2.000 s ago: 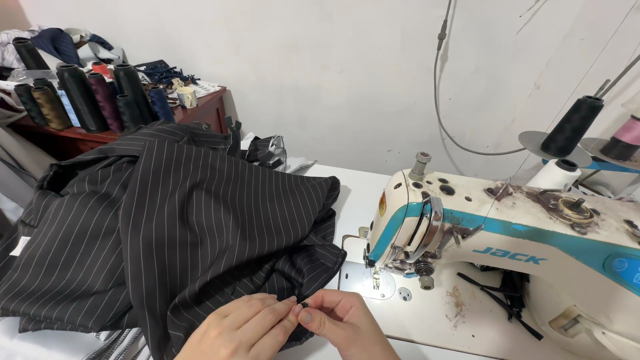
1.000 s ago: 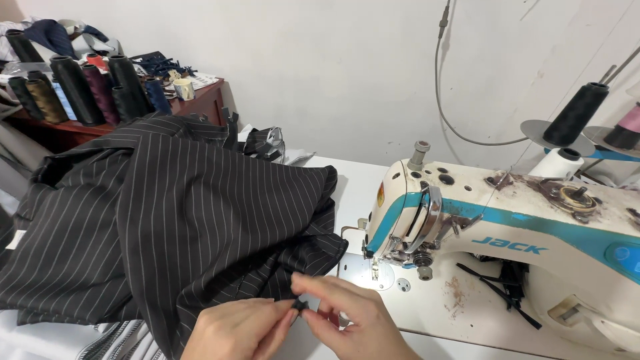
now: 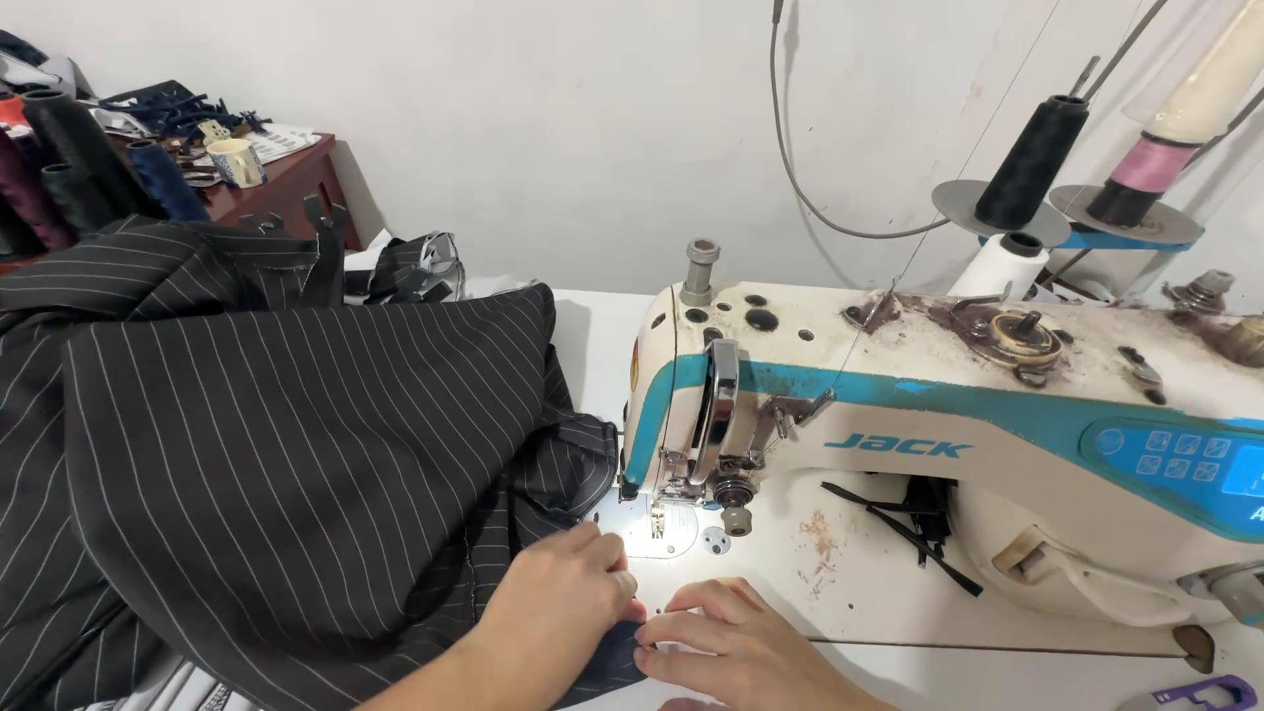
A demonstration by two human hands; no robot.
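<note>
A heap of black pinstriped fabric (image 3: 296,444) covers the left of the white sewing table. My left hand (image 3: 563,592) pinches a dark edge of cloth at the heap's lower right corner. Close beside it, my right hand (image 3: 726,642) has its fingertips on the same dark cloth (image 3: 614,657). Both hands are just below the lit presser foot (image 3: 659,518) of the Jack sewing machine (image 3: 889,395). No cloth lies under the foot.
Behind stand thread cones (image 3: 1032,163) on a stand. Black strips (image 3: 913,528) lie under the machine arm, and a purple-handled tool (image 3: 1200,693) is at lower right. Far left, a red-brown table (image 3: 296,183) holds more cones and a mug (image 3: 237,163).
Both hands have moved closer to the presser foot, with the cloth edge still between them. The view has shifted right and nearer the machine.
</note>
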